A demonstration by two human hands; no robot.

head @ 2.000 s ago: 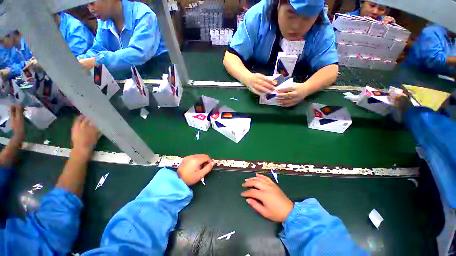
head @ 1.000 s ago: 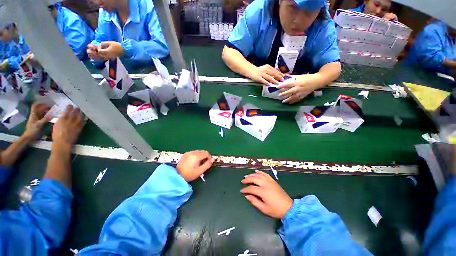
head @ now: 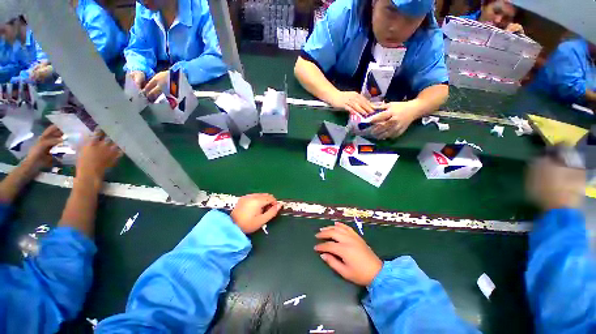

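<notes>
My left hand [head: 255, 212] rests on the chipped white belt edge rail [head: 314, 210], fingers loosely curled, holding nothing that I can see. My right hand [head: 347, 253] lies on the dark green bench with its fingers apart and empty. In front of me on the green conveyor belt [head: 261, 179] are white product boxes with dark blue panels and red-orange marks. Two stand side by side, one upright [head: 325, 147] and one angled [head: 369, 161]. Another box [head: 449, 161] is to the right, and one with raised flaps [head: 216, 138] to the left.
A person opposite handles a box [head: 368, 121]. Other people's hands are at the left, and a blurred hand [head: 555, 182] is at the right by a yellow board [head: 555, 130]. A pale metal post [head: 111, 98] crosses the left side. White scraps [head: 485, 286] lie on the bench. Stacked boxes [head: 487, 55] stand behind.
The boxes on the belt have moved to the right. A neighbour's blurred hand has come in at the right, and one box there is gone from the belt. My hands have stayed almost still.
</notes>
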